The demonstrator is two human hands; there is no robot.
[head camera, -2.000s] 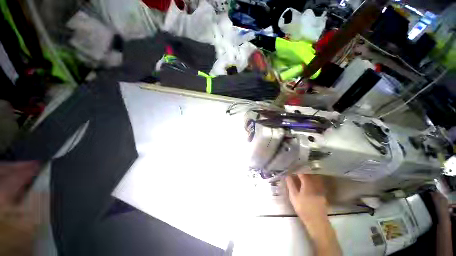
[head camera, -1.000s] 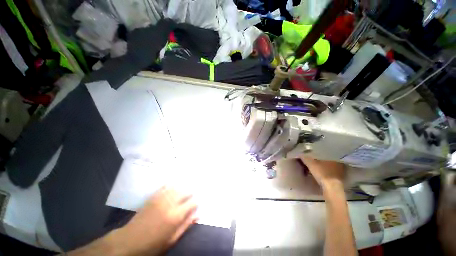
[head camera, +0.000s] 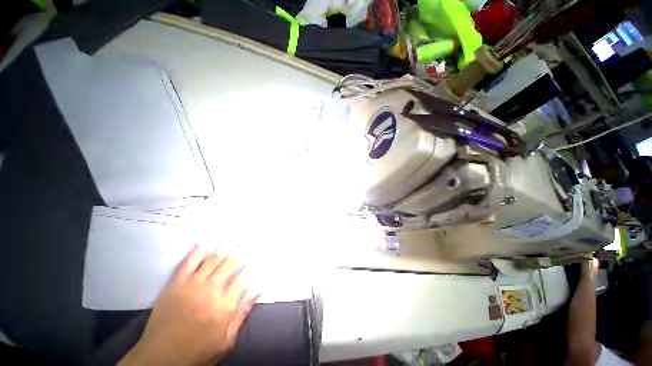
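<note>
My left hand (head camera: 200,304) lies flat, fingers slightly spread, on a white lining piece (head camera: 125,261) at the lower left. Dark garment cloth (head camera: 36,214) lies left of the pale cloth, and a dark part shows below it near my hand. Another pale piece (head camera: 125,136) with a dark line along one side lies further back. The cream sewing machine head (head camera: 411,154) is at centre right. Glare hides the needle area and nearby cloth edges. My right hand is not in view.
Thread snips (head camera: 479,137) rest on the machine. A small parts tray (head camera: 516,302) is set in the table at right. A tied dark bundle (head camera: 332,50) lies behind the table. Another person's forearm (head camera: 584,314) shows at the right.
The view has shifted right and closer. My left hand, blurred at the left edge at first, now rests on the pale cloth. My right hand has left its place under the machine head.
</note>
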